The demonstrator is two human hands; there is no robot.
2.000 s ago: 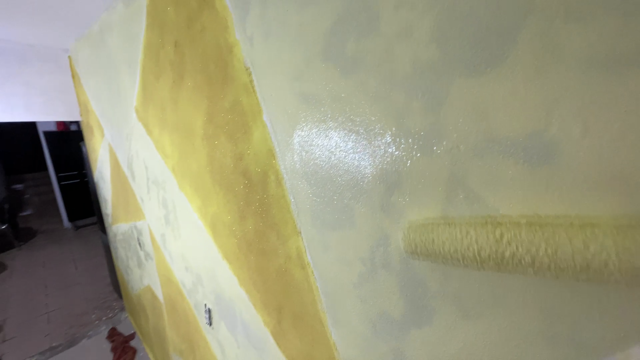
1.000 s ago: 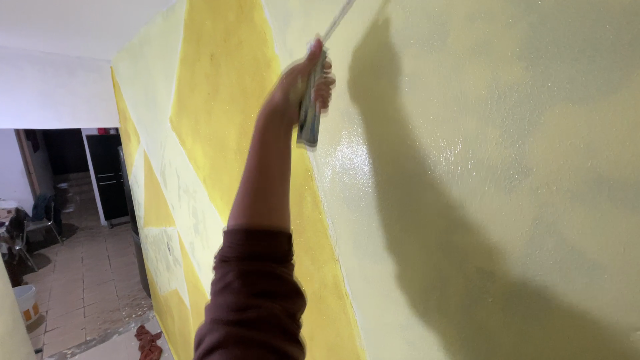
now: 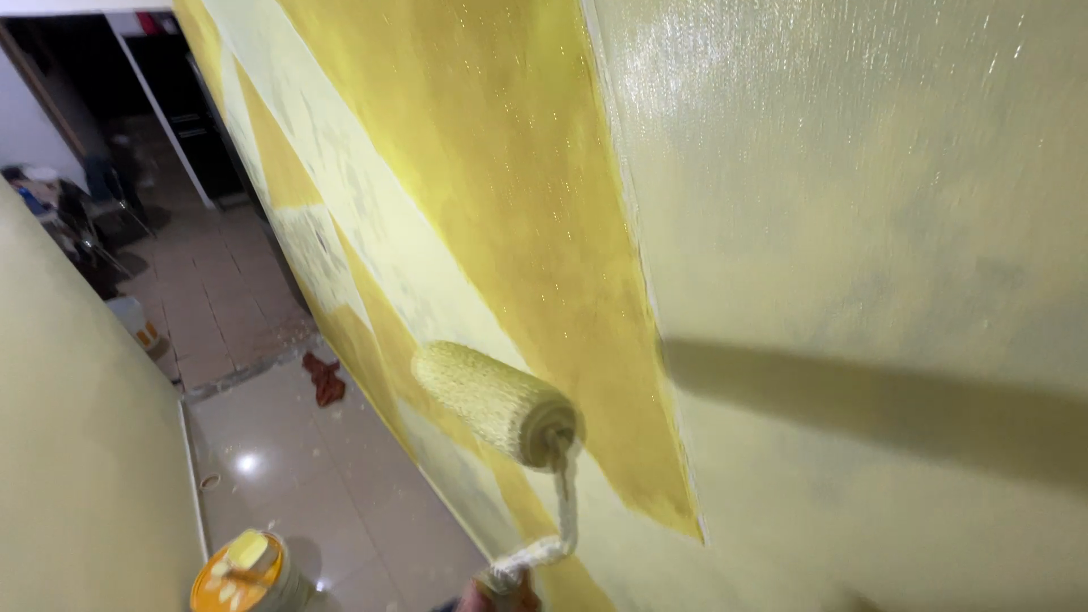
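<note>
My left hand [image 3: 497,597], cut off by the bottom edge, grips the handle of a paint roller. The bent metal frame [image 3: 567,501] rises from it to the roller sleeve [image 3: 489,399], which is coated in pale yellow paint. In this view the sleeve overlaps the wall's yellow shapes; whether it touches the wall cannot be told. The painted wall [image 3: 850,212] has a wet sheen at the upper right and patchy pale yellow-green colour. A darker yellow painted shape [image 3: 544,212] borders it along a thin light line. My right hand is not in view.
Below at left, a paint bucket [image 3: 297,586] has an orange paint-marked lid [image 3: 208,586] with a pale yellow item on top. A reddish-brown cloth [image 3: 324,380] lies on the tiled floor [image 3: 399,518]. Another wall [image 3: 76,382] stands at left; a white container [image 3: 130,319] and chairs are farther back.
The hand and roller handle were raised high a second ago; now the hand is at the bottom edge with the roller sleeve in sight. The view has tilted down, bringing the bucket in.
</note>
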